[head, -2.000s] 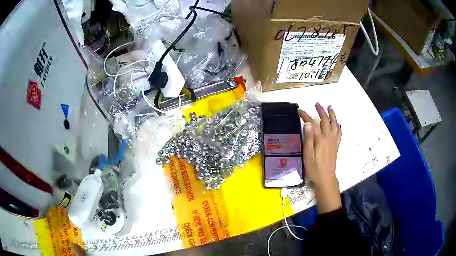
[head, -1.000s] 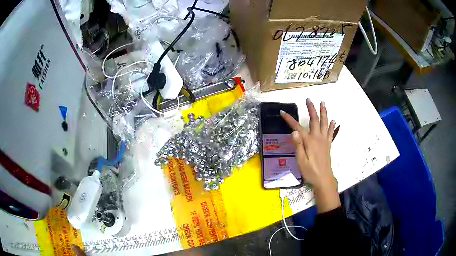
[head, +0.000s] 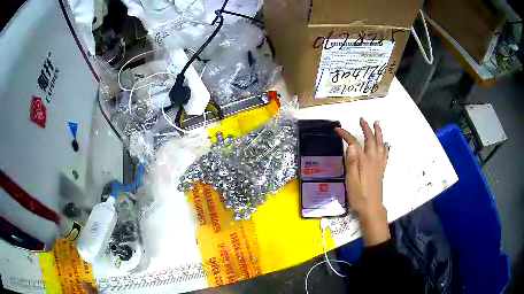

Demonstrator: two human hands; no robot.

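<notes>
A smartphone (head: 322,168) with a lit screen lies flat on the bench, a white charging cable (head: 326,236) plugged into its lower end. My right hand (head: 368,172) is bare, fingers apart, at the phone's right side; its index fingertip is at the phone's upper right edge. It holds nothing. A pile of shiny metal snap parts (head: 244,172), partly under a clear bag, lies left of the phone. Only a small, blurred bit of my left hand (head: 89,287) shows at the bottom left edge; its fingers cannot be made out.
The white machine head (head: 51,115) fills the left side. A white bottle (head: 97,229) stands beside it. Plastic bags (head: 235,57) and a black plug (head: 180,93) lie at the back. A cardboard box (head: 345,57) stands behind the phone. A blue bin (head: 468,207) is right of the bench.
From one second ago, my right index finger has moved right, off the middle of the phone's upper screen to its edge. The phone has stayed nearly in place.
</notes>
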